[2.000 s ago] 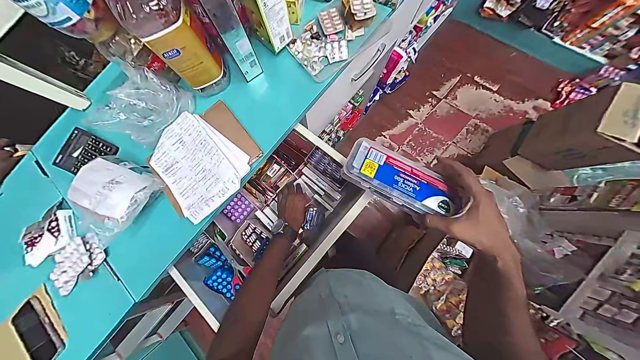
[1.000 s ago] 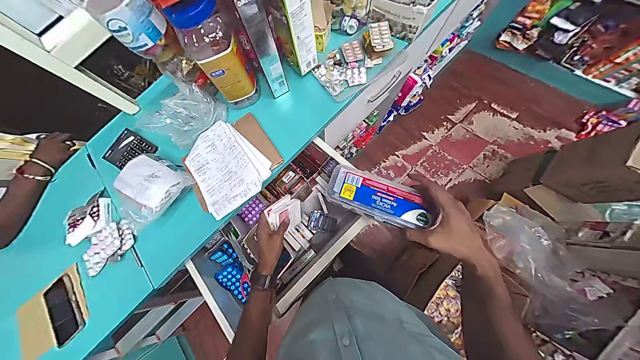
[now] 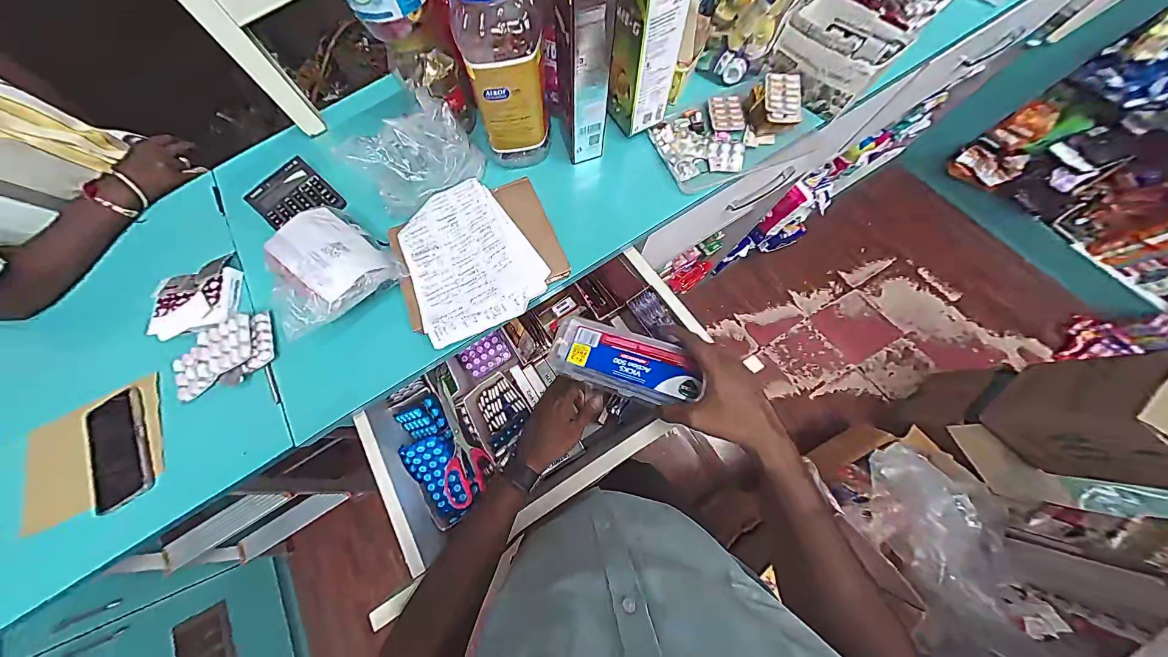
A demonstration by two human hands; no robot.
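My right hand [image 3: 725, 388] grips a clear plastic box with a blue and red Vicks label [image 3: 628, 360], tilted above the open drawer [image 3: 388, 493]. Just left of that box my left hand [image 3: 558, 422] reaches down into the drawer; its fingertips are partly hidden, so whether it holds something cannot be told. Around it in the drawer lie blue blister packs [image 3: 429, 470], red-handled scissors [image 3: 467, 473], a purple blister pack [image 3: 484, 354] and small medicine boxes. Handwritten sheets [image 3: 474, 260] rest on brown cardboard on the counter, just behind the drawer.
On the turquoise counter [image 3: 338, 383] are a calculator [image 3: 294, 192], a plastic-wrapped white packet [image 3: 324, 255], tablet strips [image 3: 224, 351], a phone [image 3: 119, 447] and a yellow-labelled jar [image 3: 506, 91]. Another person's hand [image 3: 157, 167] rests at the far left. Cardboard boxes [image 3: 1077, 420] stand at right.
My left hand held pale packets over the drawer a second ago; now it is lower inside the drawer, and they are not plainly visible. The other person's hand came into view at left.
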